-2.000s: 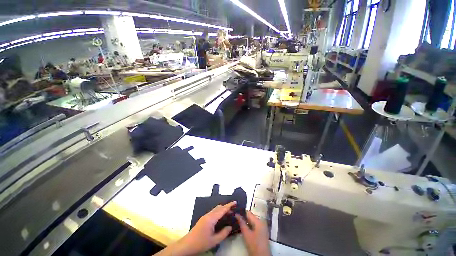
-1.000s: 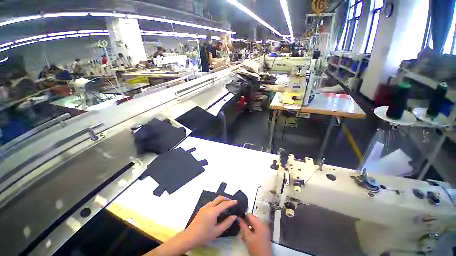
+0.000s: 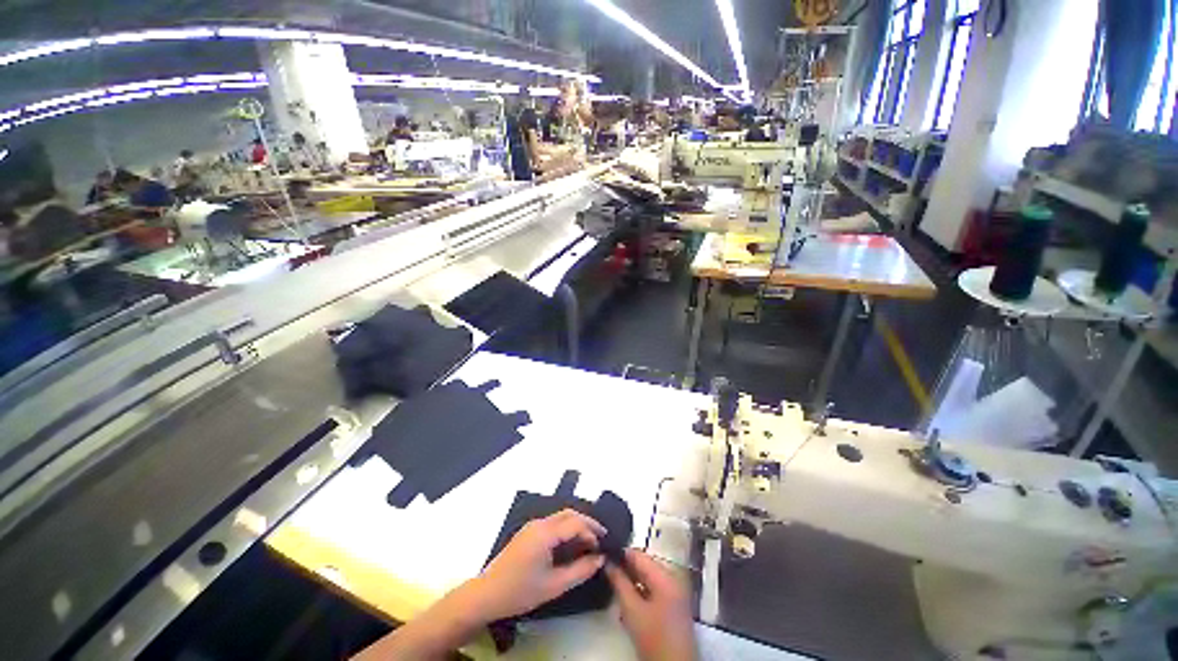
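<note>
The black workpiece [image 3: 527, 514] lies on the white table left of the needle area, with a tab sticking up at its far edge. My left hand [image 3: 549, 562] lies over it, fingers bent and gripping a raised black edge. My right hand [image 3: 655, 602] pinches the same piece from the right, its fingertips close to the left ones. The fingers hide part of the piece. A black tabbed panel [image 3: 452, 439] lies flat farther left. The sewing machine [image 3: 878, 478] stands at right, its presser foot not clearly visible.
A heap of black pieces [image 3: 398, 351] lies on the metal-sided bench [image 3: 168, 478] at left, with another flat black piece [image 3: 499, 302] beyond. Thread cones [image 3: 1024, 254] stand at right. Another machine table [image 3: 827, 262] is ahead. People are in the background.
The fingertips have shifted slightly on the workpiece, and its raised edge now shows between them. The view has swayed a little. The tabbed panel stays where it lay on the table.
</note>
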